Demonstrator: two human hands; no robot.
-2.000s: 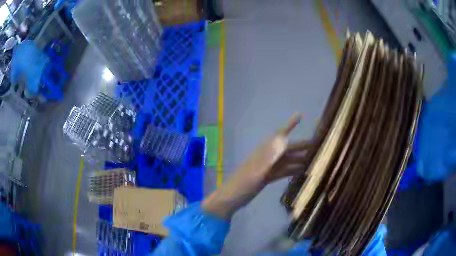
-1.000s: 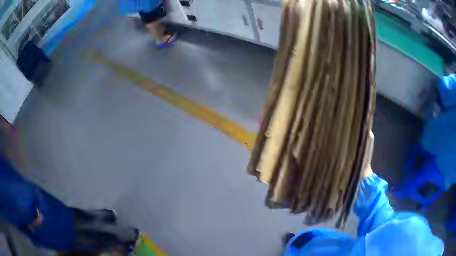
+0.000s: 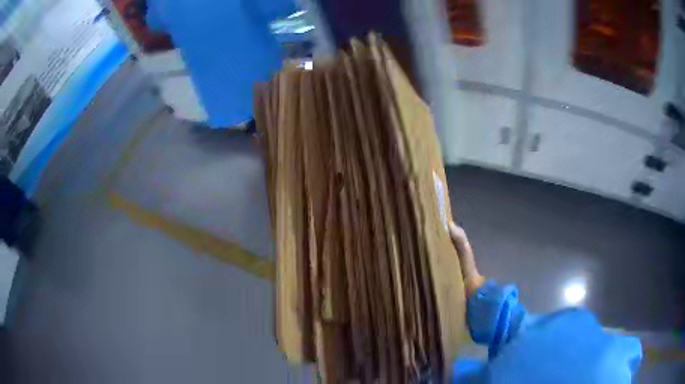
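A thick bundle of flat brown cardboard sheets (image 3: 360, 210) stands upright in the middle of the view, edges facing me. My right hand (image 3: 464, 251), bare below a blue sleeve, presses on the bundle's right outer face; most of its fingers are hidden behind the cardboard. My left hand is not in the picture. A small white mark shows on the right outer sheet.
A person in blue (image 3: 225, 60) stands just beyond the bundle at the upper left. White cabinets (image 3: 578, 142) with handles and orange-tinted windows line the back right. A yellow floor line (image 3: 195, 240) crosses the grey floor at left. A dark shape is at the far left edge.
The view has turned towards the white cabinets. The bundle now sits further left in view and shows its right face. The left hand, seen two seconds ago beside the bundle, is out of view.
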